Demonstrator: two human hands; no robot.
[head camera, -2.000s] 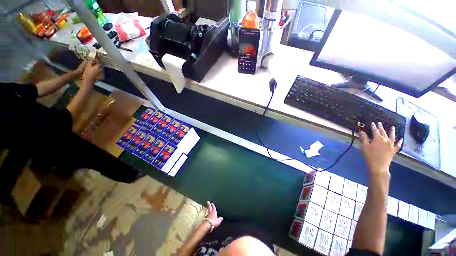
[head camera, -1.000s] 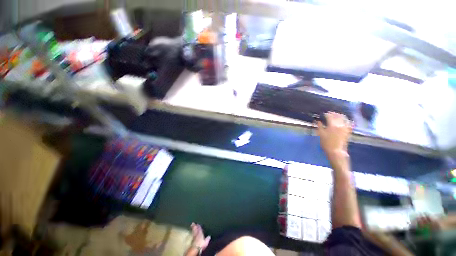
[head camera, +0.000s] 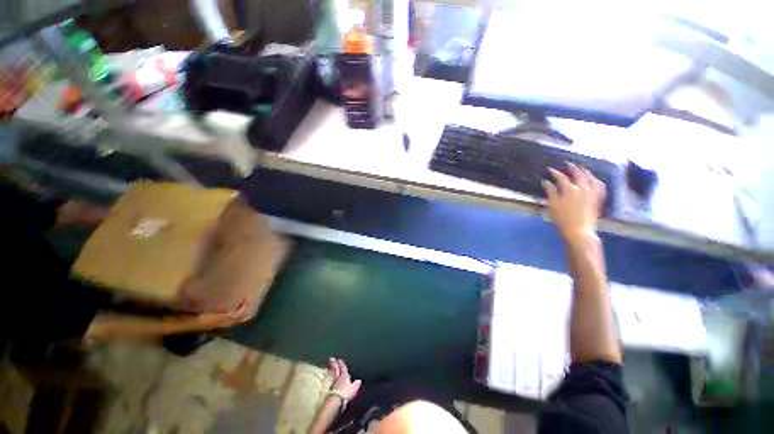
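Note:
My right hand (head camera: 575, 199) is over the right part of the black keyboard (head camera: 501, 161), fingers apart, holding nothing. My left hand (head camera: 341, 381) is low in the middle, by the front edge of the green belt (head camera: 356, 297), small and blurred, with fingers apart and empty. A block of small product boxes (head camera: 528, 331), white sides up, sits on the belt at the right; my right forearm crosses beside it. The monitor (head camera: 577, 68) is lit behind the keyboard. The mouse (head camera: 640, 180) is right of the keyboard.
At left, another person's hands hold a brown carton (head camera: 157, 242) over the belt. The black label printer (head camera: 250, 89) and a black handheld device (head camera: 360, 91) stand on the white shelf desk (head camera: 407, 174). More white boxes (head camera: 658, 320) are at right.
The brown carton has come over the left end of the belt, and the blue printed boxes there no longer show. The view has shifted. My right hand stays at the keyboard.

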